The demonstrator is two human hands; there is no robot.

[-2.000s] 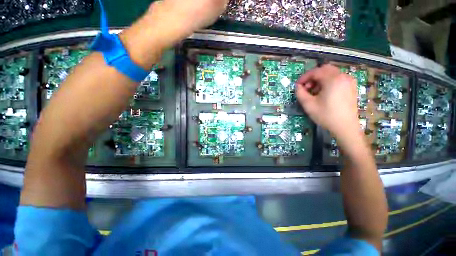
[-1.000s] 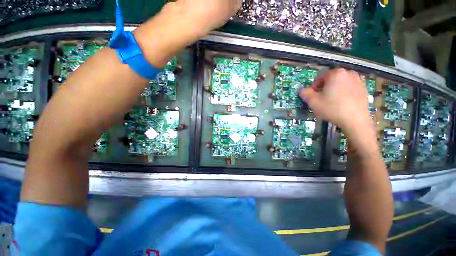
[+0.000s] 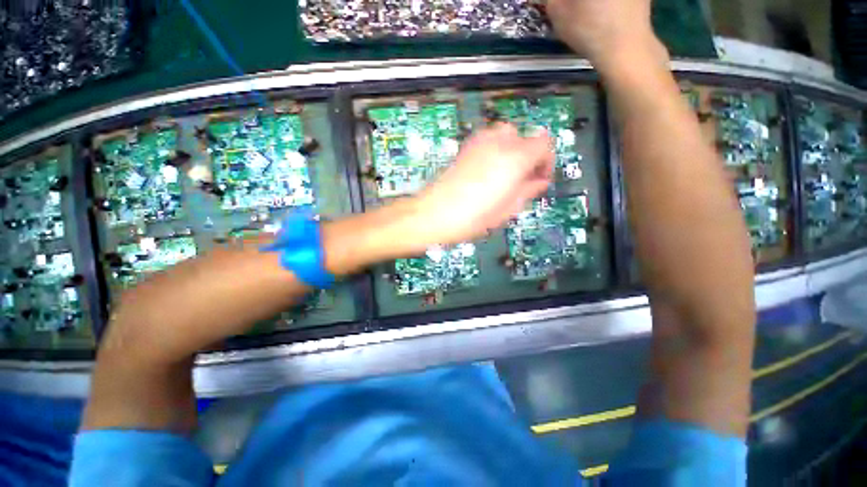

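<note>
Green circuit boards lie in the dark-framed carrier in front of me, one at the upper left [image 3: 404,143] and one at the lower right [image 3: 549,238]. My left hand [image 3: 494,181], with a blue strap on the wrist, is over the middle of this carrier, by the upper right board. Its fingertips are close together; whether a small part is between them cannot be told. My right hand [image 3: 604,24] is at the right end of the glittering silvery pile [image 3: 418,19], its fingers cut off by the top edge.
More carriers with boards stand left [image 3: 257,162] and right [image 3: 746,124]. Pale metal rails run behind and in front [image 3: 428,347]. A darker pile [image 3: 57,48] lies on the green mat [image 3: 162,48] at the upper left. A thin blue cord crosses the mat. My right forearm covers part of the right carrier.
My left hand has come from the pile down to the upper right board. My right hand has left the boards and reached up to the pile's right end. The view has shifted.
</note>
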